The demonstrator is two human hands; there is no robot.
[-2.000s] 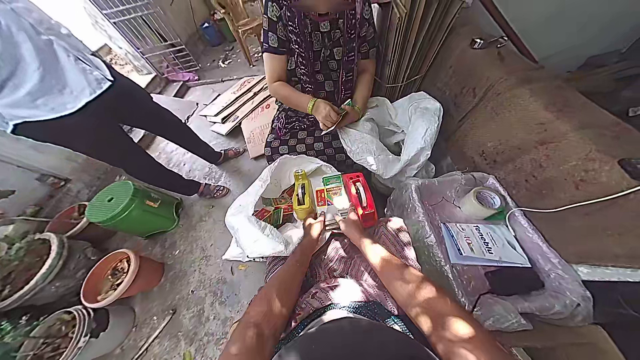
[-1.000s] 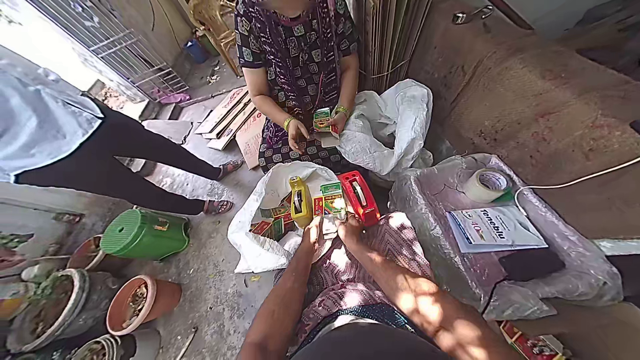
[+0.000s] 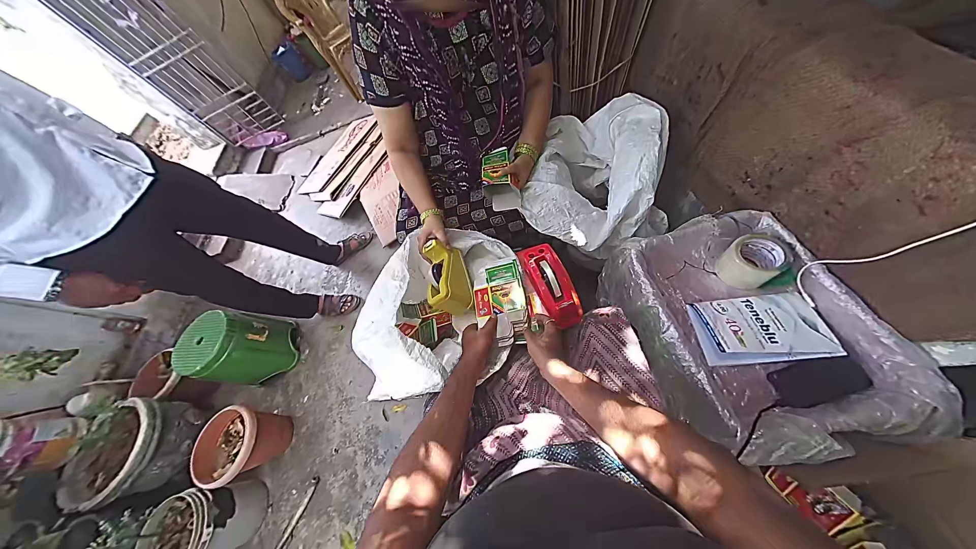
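Observation:
My left hand (image 3: pixel 479 340) and my right hand (image 3: pixel 543 335) hold a small green, yellow and red printed carton (image 3: pixel 505 293) between them, over my lap. To its right, close to my right hand, lies a red tape dispenser (image 3: pixel 552 286). A yellow tape dispenser (image 3: pixel 451 284) stands on the left, with the other person's hand (image 3: pixel 433 230) on its upper end. Beneath is an open white woven sack (image 3: pixel 381 335) with several small cartons (image 3: pixel 427 326) inside. The person opposite holds another small carton (image 3: pixel 496 168) in the other hand.
A second white sack (image 3: pixel 610 160) lies beside the person opposite. At right, a plastic-wrapped block (image 3: pixel 663 305) bears a clear tape roll (image 3: pixel 753 261) and a printed booklet (image 3: pixel 762 328). Someone stands at left (image 3: pixel 229 252), near a green stool (image 3: pixel 236 347) and a terracotta pot (image 3: pixel 240 446). Cardboard pieces (image 3: pixel 354 168) lie behind.
The person opposite has moved one hand down onto the yellow tape dispenser; the other still holds a carton. My hands stay at the carton. The standing person's hand has come into view.

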